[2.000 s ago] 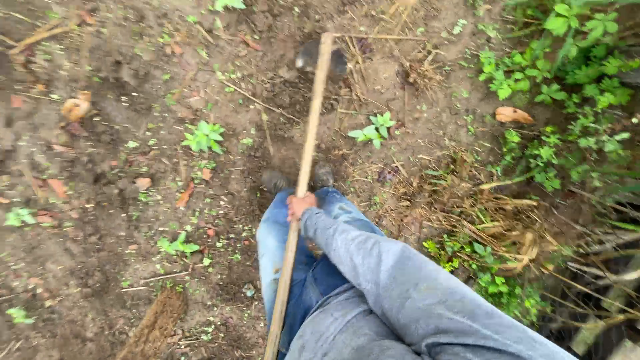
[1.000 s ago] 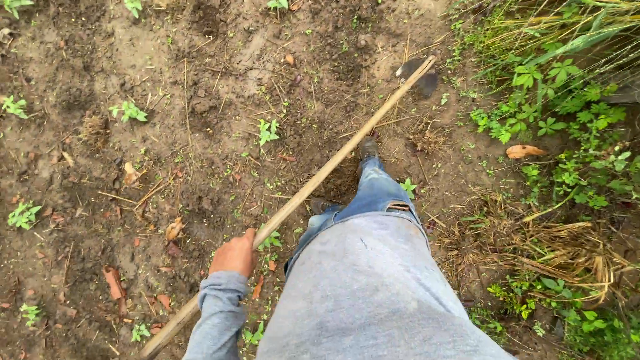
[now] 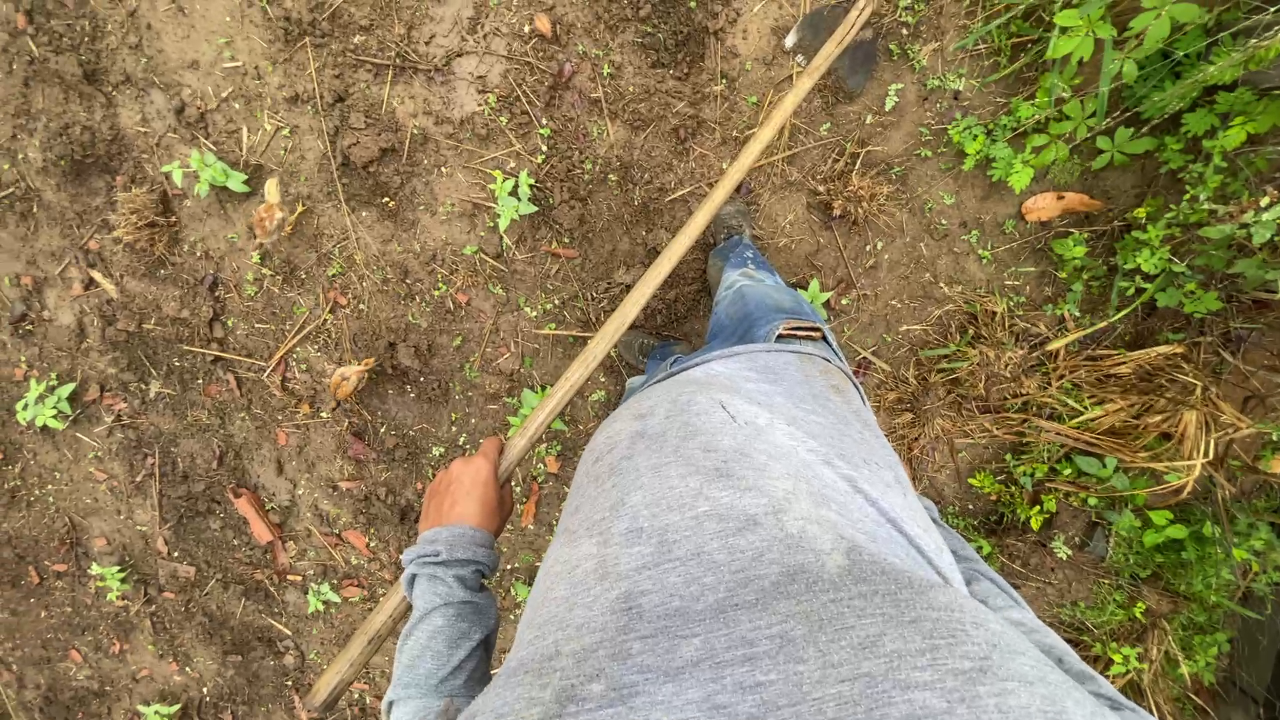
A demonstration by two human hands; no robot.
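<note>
My left hand (image 3: 466,492) is closed around the lower part of a long wooden handle (image 3: 640,290), left of my grey shirt. The handle slants from the bottom left up to the top right. At its far end a dark metal blade (image 3: 856,66), apparently a hoe's, rests at the soil, partly hidden by the wood. My jeans (image 3: 750,295) and muddy shoes (image 3: 733,220) show beyond the shirt. Part of the right sleeve shows along the shirt's right side, but my right hand is out of view.
Small green seedlings (image 3: 512,198) stand in the damp soil left of the handle. Two small brown shapes, apparently chicks (image 3: 268,214), are on the left. Reddish fragments (image 3: 258,518) lie about. Dry grass (image 3: 1110,405) and leafy weeds (image 3: 1210,130) line the right side.
Two seconds ago my right hand was around the handle; now my left hand grips it and the right is out of view. The handle slants more. The view has shifted.
</note>
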